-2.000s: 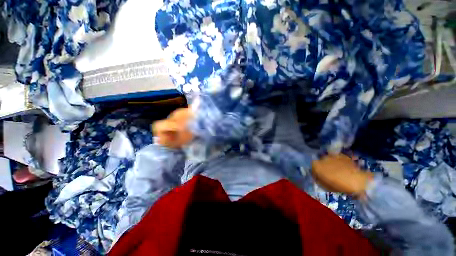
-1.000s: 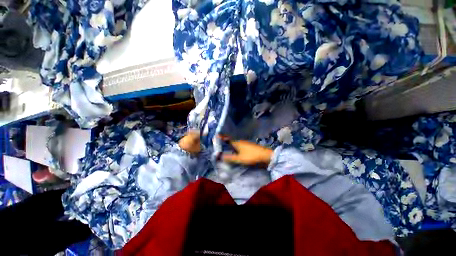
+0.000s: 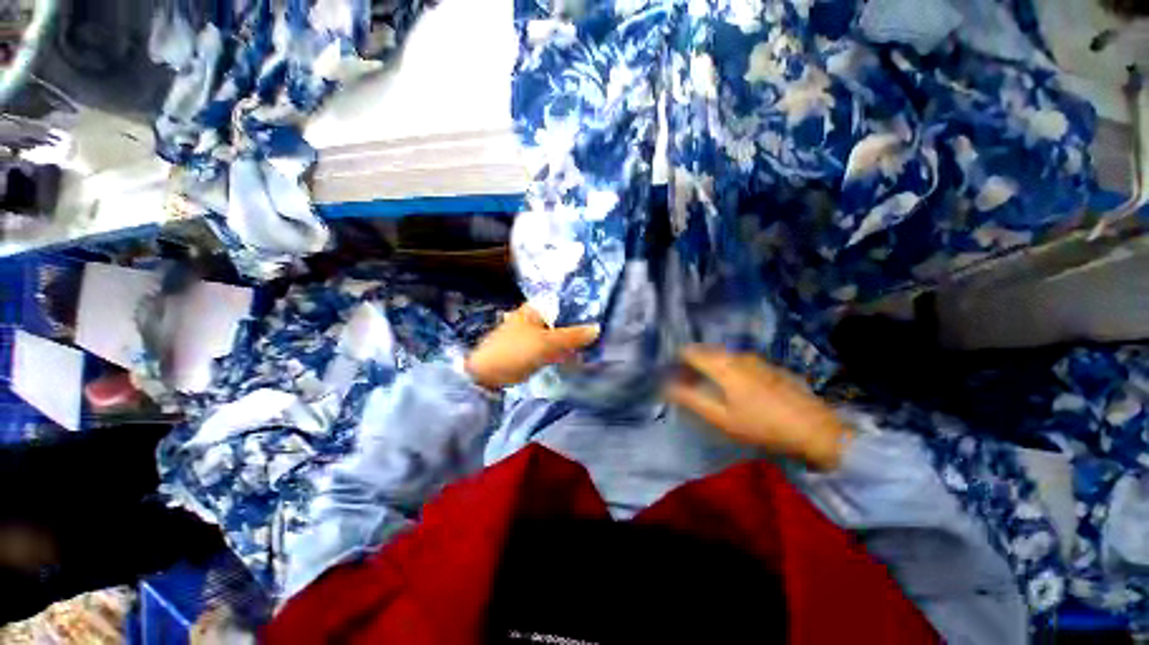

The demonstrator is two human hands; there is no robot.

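Note:
A blue floral fabric piece [image 3: 806, 139] lies over the white machine table and hangs down over its front edge towards my lap. My left hand [image 3: 527, 349] grips the lower hanging part of it, thumb pointing right. My right hand [image 3: 756, 401] is at the same hanging part on the right side, its fingers blurred against the cloth; whether it grips is unclear. The cloth between my hands is blurred and bunched, partly showing a paler side.
The white table [image 3: 422, 158] has a blue front edge. More floral cloth [image 3: 258, 126] hangs over it at the left. A floral pile [image 3: 296, 441] lies below left, with more cloth at the lower right. A dark round device [image 3: 107, 51] stands at the upper left.
My right hand has moved right, away from my left hand. My left hand has shifted slightly right in the picture. The hanging cloth is now spread wider between them, and the whole view has shifted.

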